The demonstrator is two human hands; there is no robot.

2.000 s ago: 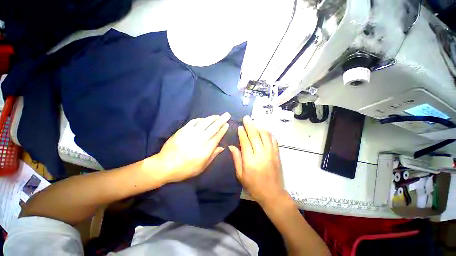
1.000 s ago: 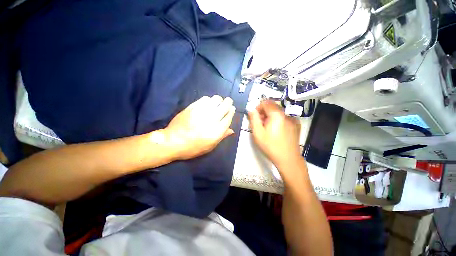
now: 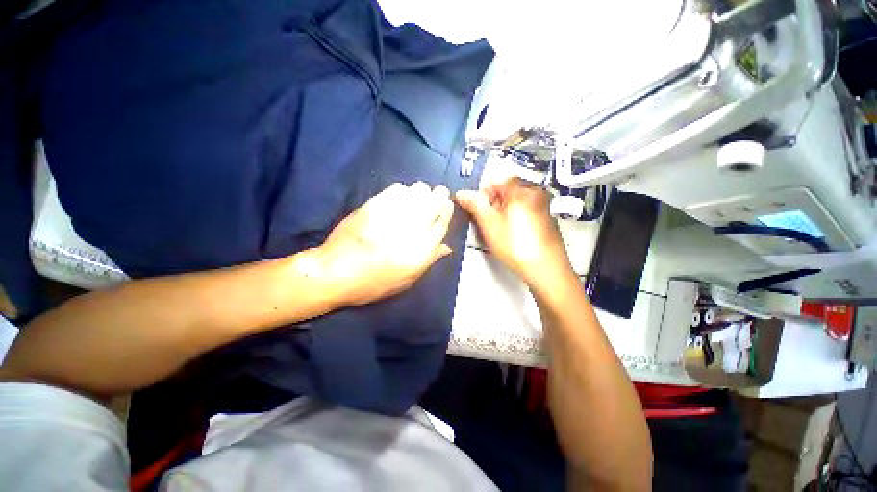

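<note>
A large navy garment piece [image 3: 221, 144] covers the left and middle of the white machine table. Its right edge runs under the presser foot [image 3: 468, 163], which sits in bright lamp glare. My left hand [image 3: 389, 245] lies on the cloth just left of that edge, palm down, fingers bent, pressing it. My right hand [image 3: 514, 223] is at the edge close in front of the foot, thumb and index finger together at the cloth's border. Glare and the fingers hide whether cloth is pinched between them.
The white sewing machine head [image 3: 664, 106] stands at the right. A smartphone [image 3: 623, 255] lies right of my right hand. An open accessory box [image 3: 723, 344] with bobbins is at the table's right. Dark looped handles show behind the foot. Red material hangs below the table edge.
The view has shifted right since the oldest frame. My right hand lifted from flat on the table, curled, and since one second ago moved slightly left to the cloth edge. My left hand barely moved.
</note>
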